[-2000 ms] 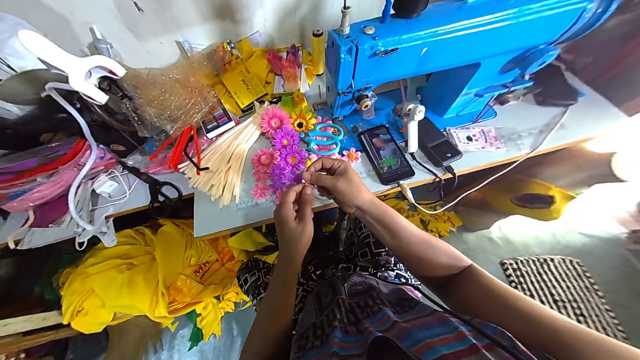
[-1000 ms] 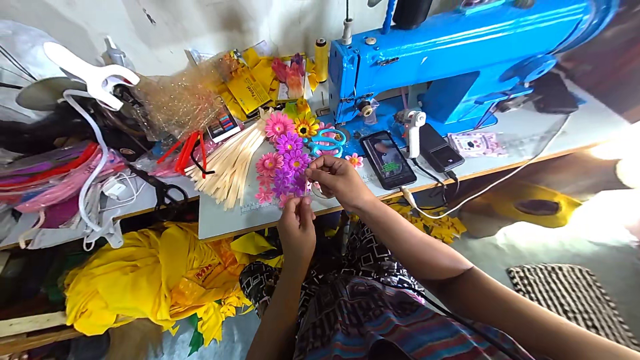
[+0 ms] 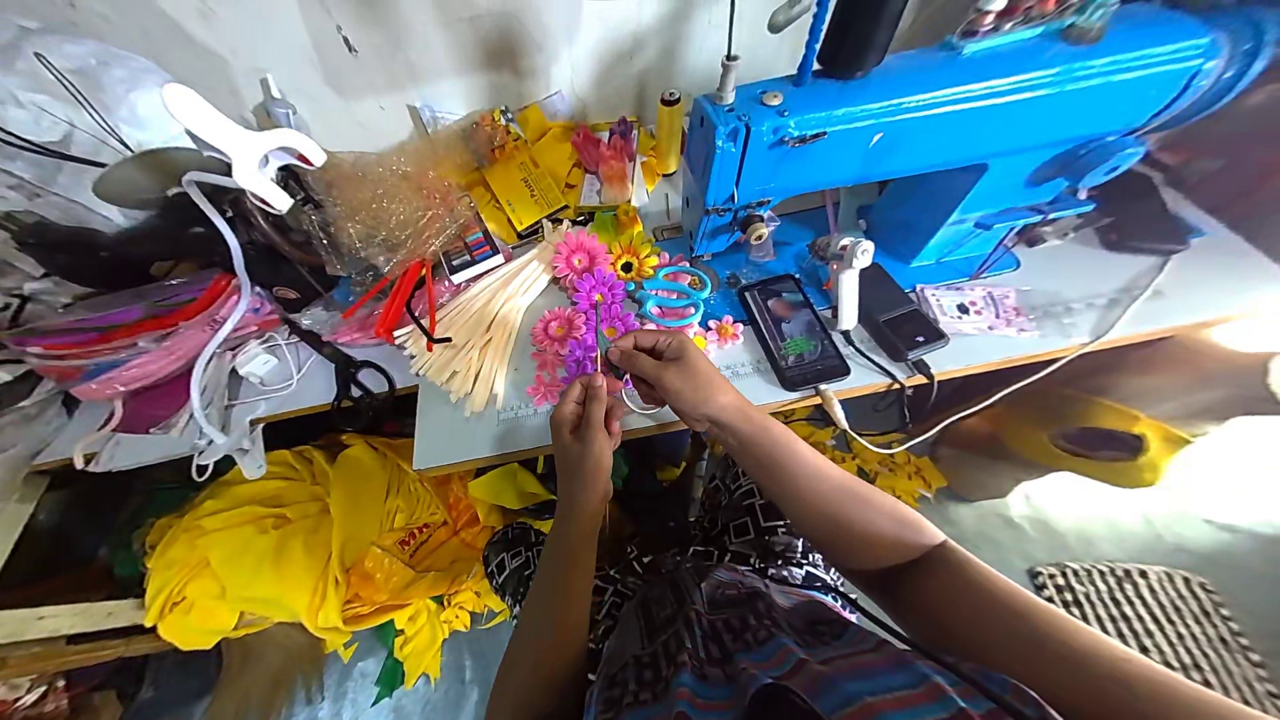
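Note:
My left hand (image 3: 587,430) pinches a thin, light-coloured stem or strip (image 3: 599,350) that stands up from its fingertips. Close beside it, my right hand (image 3: 672,372) has thumb and fingers closed on a small dark piece at this stem; what the piece is cannot be told. Both hands are over the table's front edge. Just behind them lie purple artificial flowers (image 3: 598,290), pink artificial flowers (image 3: 558,328) and a yellow sunflower-like flower (image 3: 633,258). Scissors with light blue handles (image 3: 674,296) rest right of the flowers. A fan of pale flat strips (image 3: 485,325) lies to the left.
A blue sewing machine (image 3: 950,120) fills the back right. Before it are a smartphone (image 3: 795,330) with a cable, a power bank (image 3: 902,312) and a small white handheld device (image 3: 850,280). Black scissors (image 3: 360,385) overhang the left edge. Yellow cloth (image 3: 270,550) lies below the table.
My hands have drawn slightly apart from where they met two seconds ago, and the thin stem now shows upright between them. The flowers and scissors have stayed in place.

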